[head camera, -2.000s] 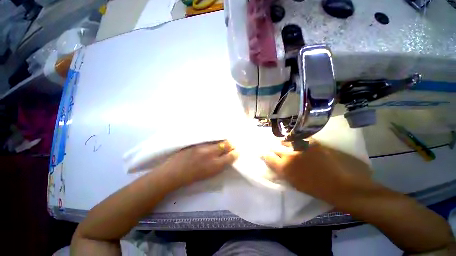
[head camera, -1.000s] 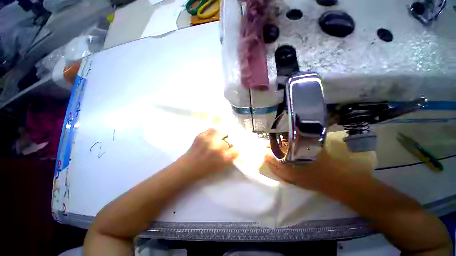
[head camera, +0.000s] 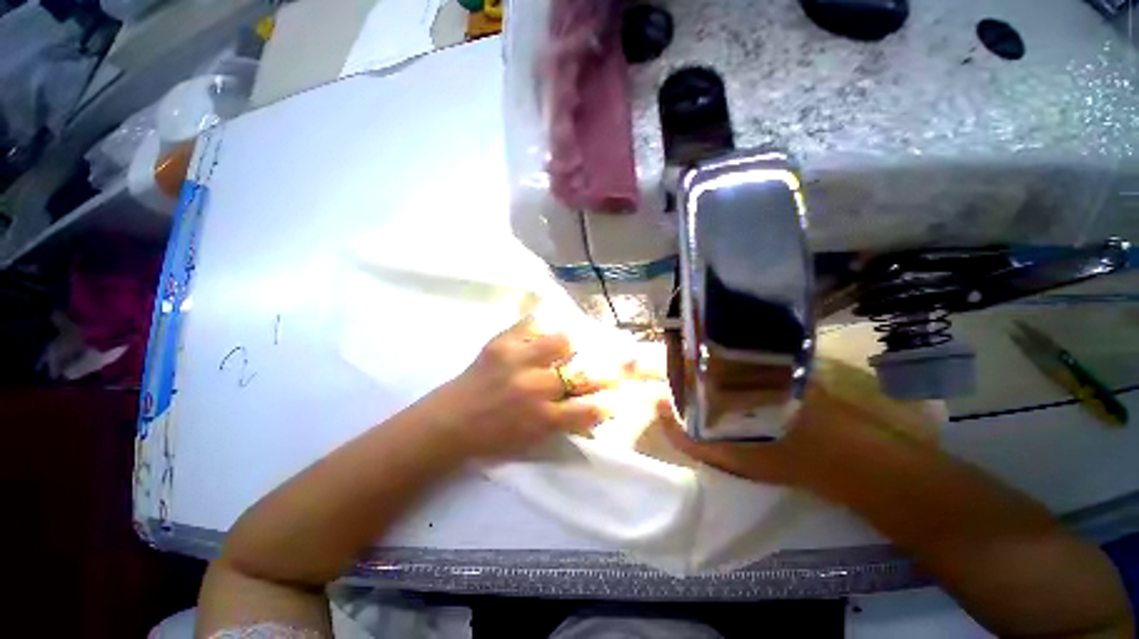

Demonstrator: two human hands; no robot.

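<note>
White fabric pieces [head camera: 612, 493] lie under and around both hands, below the needle area of the sewing machine [head camera: 874, 150]. One part spreads left of the head, another hangs toward the table's near edge. My left hand [head camera: 518, 387], with a ring, lies on the fabric left of the needle, fingers partly spread in strong lamp glare. My right hand [head camera: 749, 437] is on the fabric right of the needle, partly hidden by the chrome guard [head camera: 747, 300]. Glare and the guard hide the presser foot, needle and right fingertips.
A pink cloth strip [head camera: 593, 125] hangs on the head front. Thread snips [head camera: 1072, 372] lie at the right. A measuring tape [head camera: 625, 572] runs along the near edge. Blue tape [head camera: 172, 312] marks the left edge. Scissors show partly at the far edge.
The view has moved closer to the machine head. The fabric beside my left hand now spreads flatter up and left, instead of lying folded. My left hand has shifted with its fingers further apart.
</note>
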